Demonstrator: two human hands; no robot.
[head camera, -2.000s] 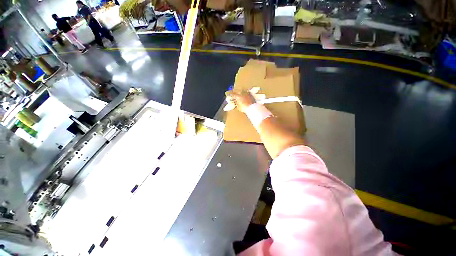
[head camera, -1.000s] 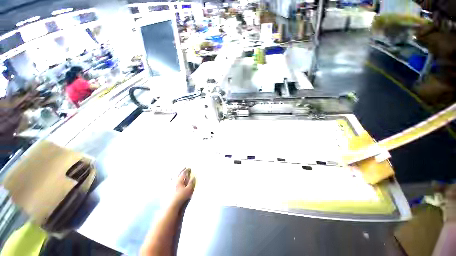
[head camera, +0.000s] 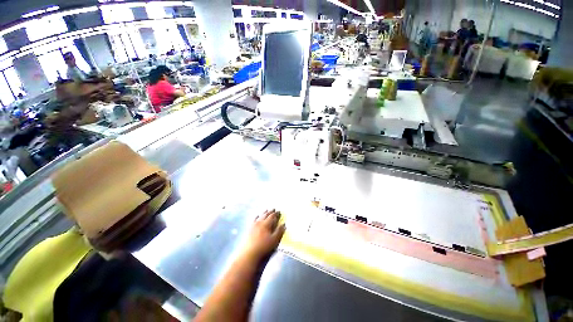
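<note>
The white sewing template (head camera: 402, 217) with yellow borders, a pink band and a row of small black marks lies on the shiny metal machine table. My left hand (head camera: 268, 231) rests at the template's left end, fingers close together; whether it grips the edge cannot be told. The yellow template strip (head camera: 540, 239) rises from a yellow-brown pad (head camera: 519, 258) at the template's right end and leaves the frame. My right hand is out of the picture.
A pile of brown folded panels (head camera: 107, 188) sits at the left, beside a yellow cloth (head camera: 41, 277) and black cloth (head camera: 94, 292). The sewing head (head camera: 308, 148) and control screen (head camera: 283, 66) stand behind. A person in red (head camera: 162, 91) is farther back.
The view has swung left from the right-hand stand, where a hand held the bundle's white tie. Since the middle frame, my left hand has stayed at the template's left end.
</note>
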